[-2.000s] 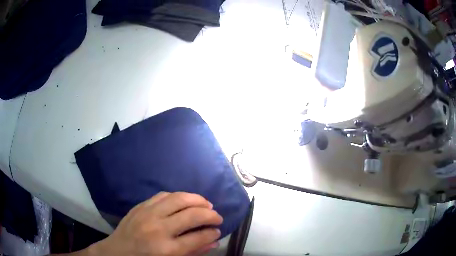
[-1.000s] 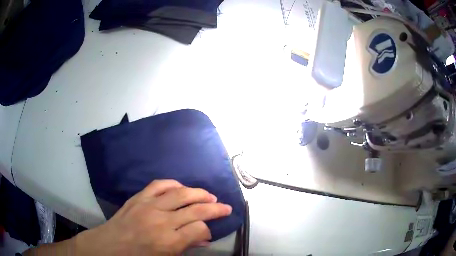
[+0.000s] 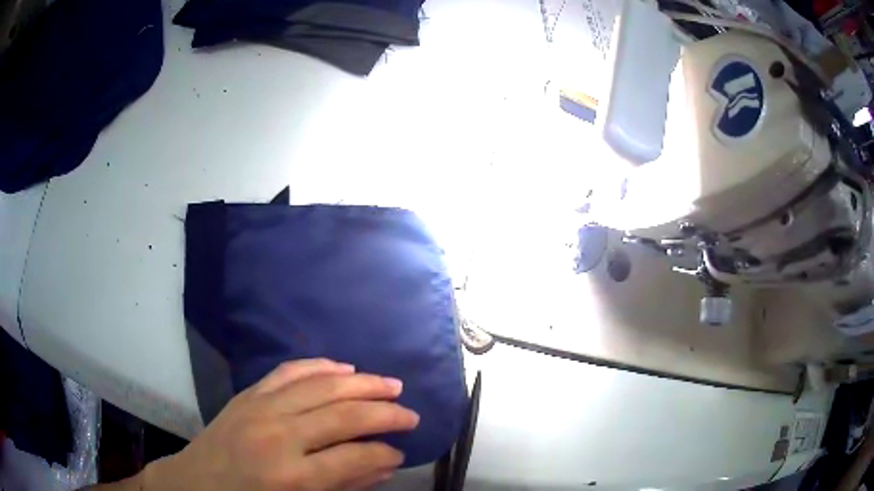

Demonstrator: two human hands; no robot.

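A navy fabric piece lies on the white table in front of me, with rounded corners on its right side and a darker band along its straight left edge. A small dark tab sticks out from its top edge. My left hand lies flat on its lower part, fingers pointing right. Dark scissor blades point up along its lower right edge, partly cut off by the picture's bottom. My right hand is not in view.
A cream sewing machine head with a blue oval logo stands at the right. Navy pieces with grey ends lie at the top. A plain navy pile lies at the upper left. The table curves down at the lower left.
The navy piece has turned clockwise, so its top edge now runs nearly level. My left hand has stayed on its lower part. The dark blades have shifted slightly and show a little apart.
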